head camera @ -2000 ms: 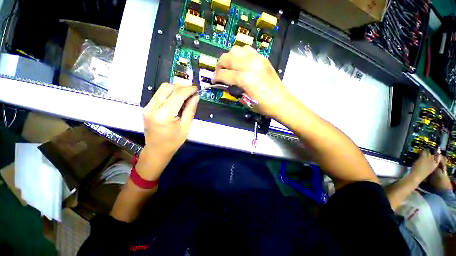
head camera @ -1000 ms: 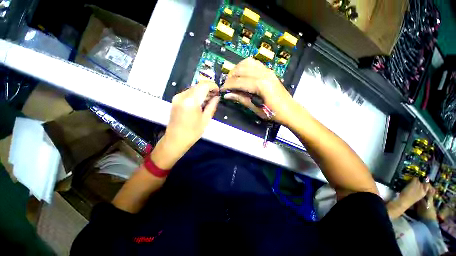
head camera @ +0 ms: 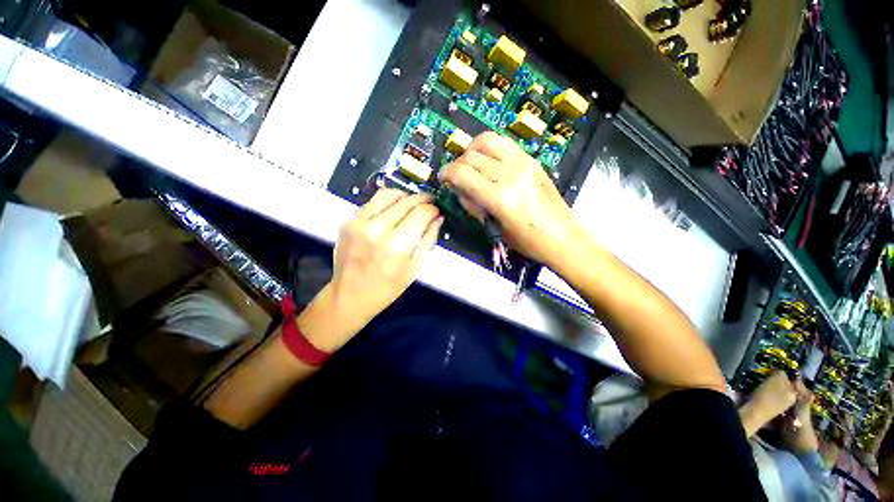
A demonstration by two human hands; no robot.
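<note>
The black carrier (head camera: pixel 377 132) lies on the line and holds green circuit boards (head camera: pixel 482 90) with yellow blocks and small coils. My left hand (head camera: pixel 384 240) is at the carrier's near edge, its fingertips closed together over the near board; what they pinch is hidden. My right hand (head camera: pixel 505 191) is over the near boards with fingers curled around a wire lead (head camera: pixel 498 245), whose dark sleeve and pale-red ends stick out below the palm. Where the lead's other end lies is hidden by my hands.
A cardboard tray of coils (head camera: pixel 725 108) stands behind the carrier, with tangled wire leads (head camera: pixel 784 108) to its right. A carton with a plastic bag (head camera: pixel 230 93) is at left. Open cartons (head camera: pixel 137 265) are below the line. Another person's hands (head camera: pixel 776 400) work at right.
The view has shifted, so the coil tray shows more. My left fingertips have moved down to the near board's front edge, and the lead that passed between my hands is now mostly hidden.
</note>
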